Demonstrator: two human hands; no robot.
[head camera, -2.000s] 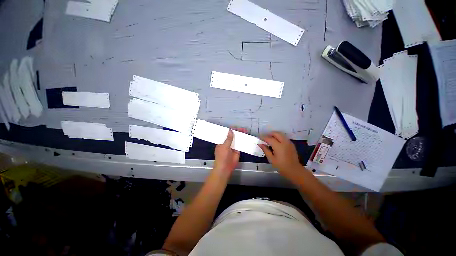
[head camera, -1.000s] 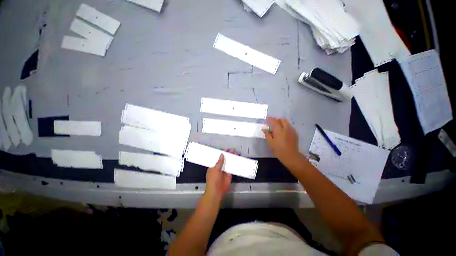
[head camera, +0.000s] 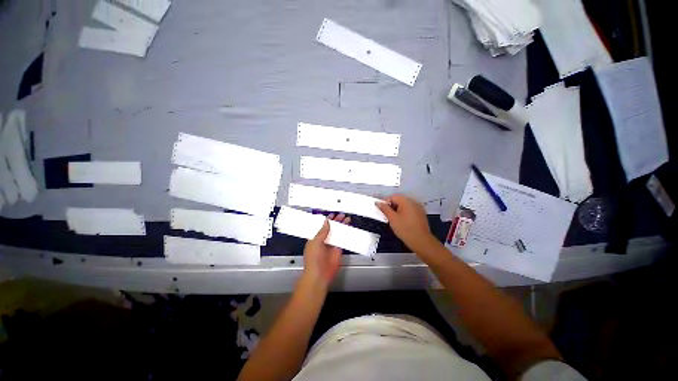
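My left hand (head camera: 324, 249) holds a white cut strip (head camera: 353, 237) near the table's front edge, thumb on top and fingers under it; whether it is one or several layers I cannot tell. My right hand (head camera: 401, 217) pinches the right end of another strip (head camera: 320, 196) with a dark dot mid-piece, just above the held one. Two more dotted strips lie above in a column, the upper one (head camera: 348, 140) and the lower one (head camera: 349, 171). Another dotted strip (head camera: 369, 52) lies slanted farther back.
Overlapping white strips (head camera: 223, 167) lie left of my hands. The stapler (head camera: 483, 103), the pen (head camera: 488, 187) on a printed sheet (head camera: 550, 223) and a red-and-white box (head camera: 462, 228) are at right. Piles of cut pieces (head camera: 565, 141) lie farther right. Short pieces (head camera: 104, 173) lie at left.
Two dotted strips now lie flat in the column below the one seen two seconds ago. My right hand has moved down and left from the second to a third strip. My left hand still holds its strip.
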